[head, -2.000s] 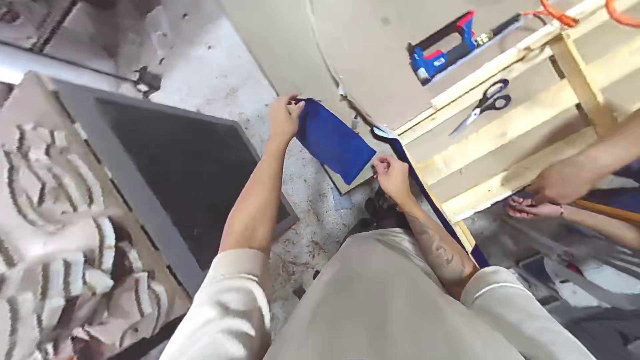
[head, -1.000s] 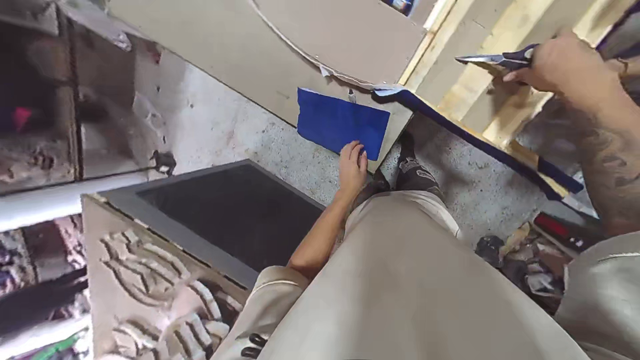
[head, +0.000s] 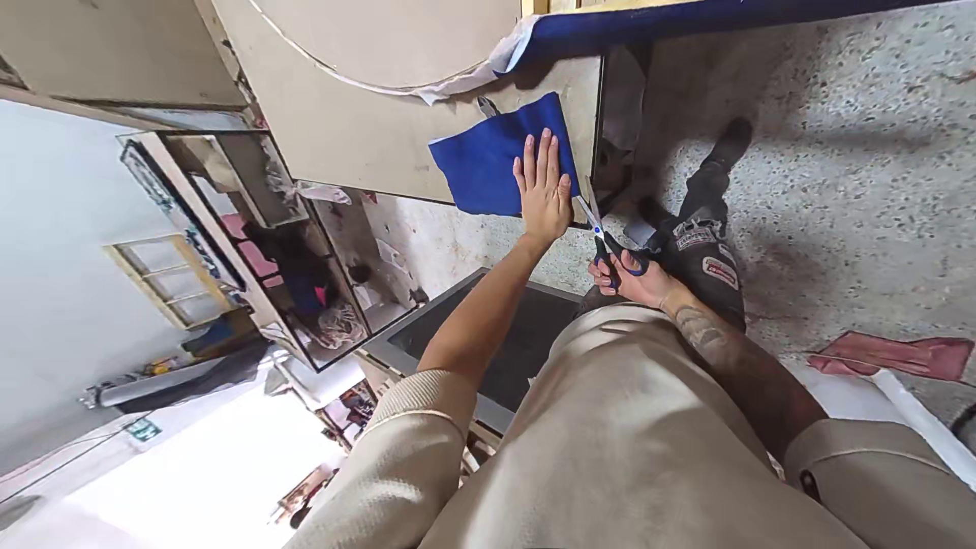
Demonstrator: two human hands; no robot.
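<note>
A piece of blue fabric [head: 484, 171] lies at the corner of a tan work table [head: 358, 145], its lower edge reaching over the table's edge. My left hand [head: 543, 187] rests flat on the fabric with the fingers spread. In my right hand [head: 637, 278] is a pair of scissors [head: 598, 229] with dark handles, its blades parted at the fabric's right corner. Whether the blades touch the cloth cannot be told. A small dark tool [head: 488, 107] is partly under the fabric's upper edge.
Blue cloth with a white underside [head: 648, 30] hangs along a wooden frame at the top. Below the table stands a grey-edged dark panel [head: 488, 412]. A reddish cloth piece [head: 892, 355] lies on the speckled floor [head: 862, 168] at right. An open shelf unit [head: 305, 252] stands at left.
My right hand has brought the scissors from over the wooden frame to the blue fabric's corner. My left hand has moved from the fabric's edge onto its surface. The view has turned strongly.
</note>
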